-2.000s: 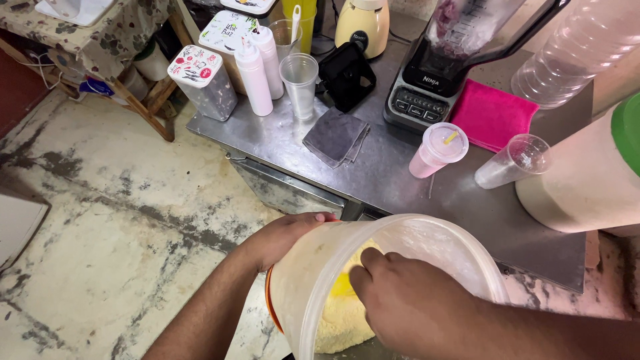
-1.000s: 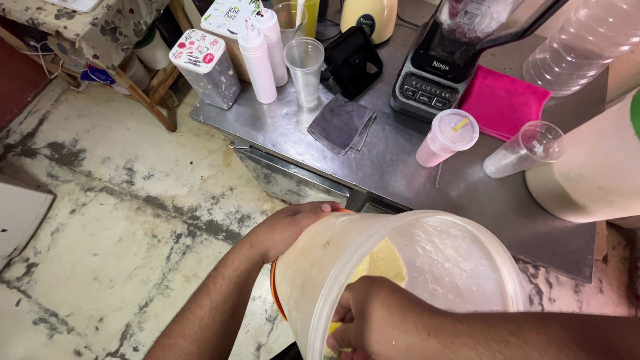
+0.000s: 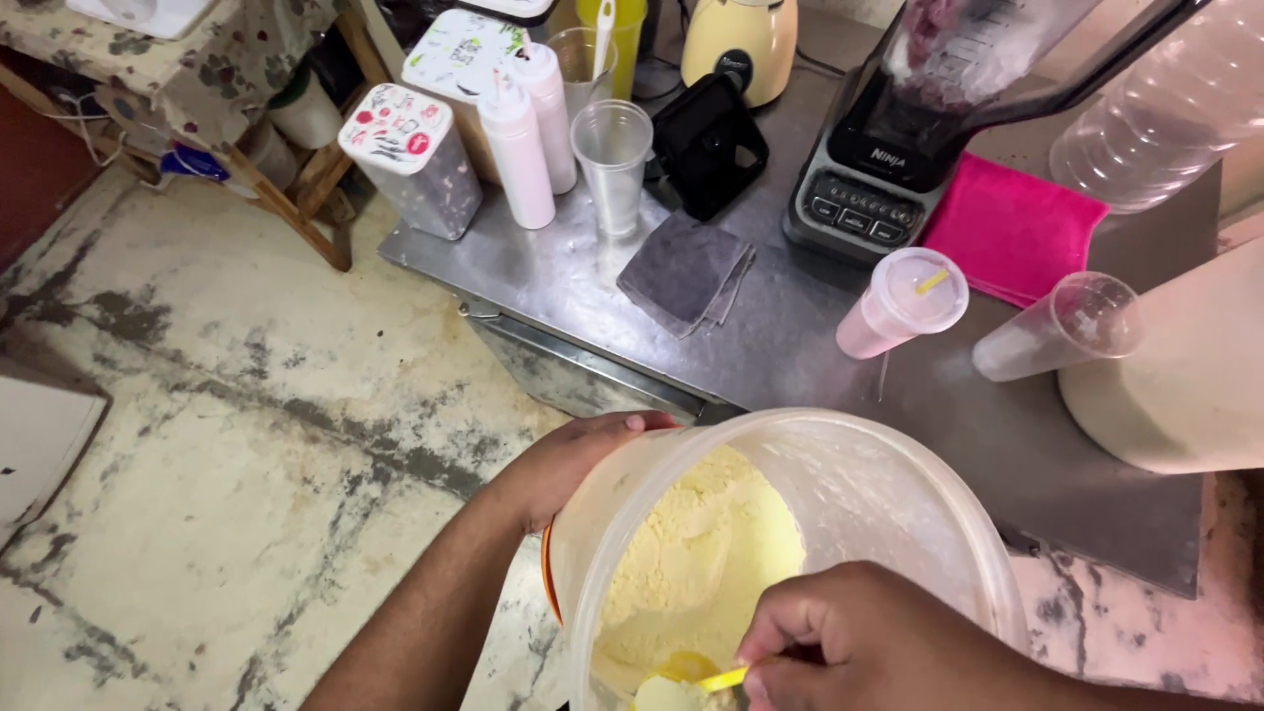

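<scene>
My left hand (image 3: 592, 464) grips the outer side of a large translucent plastic tub (image 3: 987, 533), which is tilted so its mouth faces me. Pale yellow powder (image 3: 691, 543) lies inside it. My right hand (image 3: 839, 642) reaches into the mouth and pinches the handle of a yellow plastic scoop (image 3: 724, 679). The scoop's bowl sits low in the powder near the rim, with pale powder in it. Beyond the tub, a lidded cup of pink drink (image 3: 869, 321) with a yellow straw and a clear plastic cup (image 3: 1037, 341) stand on the counter.
On the steel counter (image 3: 780, 346) are a Ninja blender (image 3: 859, 197), a pink cloth (image 3: 1017, 232), a folded grey cloth (image 3: 681, 272), squeeze bottles (image 3: 523, 158), a tall clear cup (image 3: 612, 178) and a lidded container (image 3: 425, 178). A large pale container (image 3: 1185, 365) stands at right.
The yellow scoop and more of the powder have come into plain sight beside my right hand, which has moved lower in the tub's mouth since the oldest frame. My left hand keeps its hold.
</scene>
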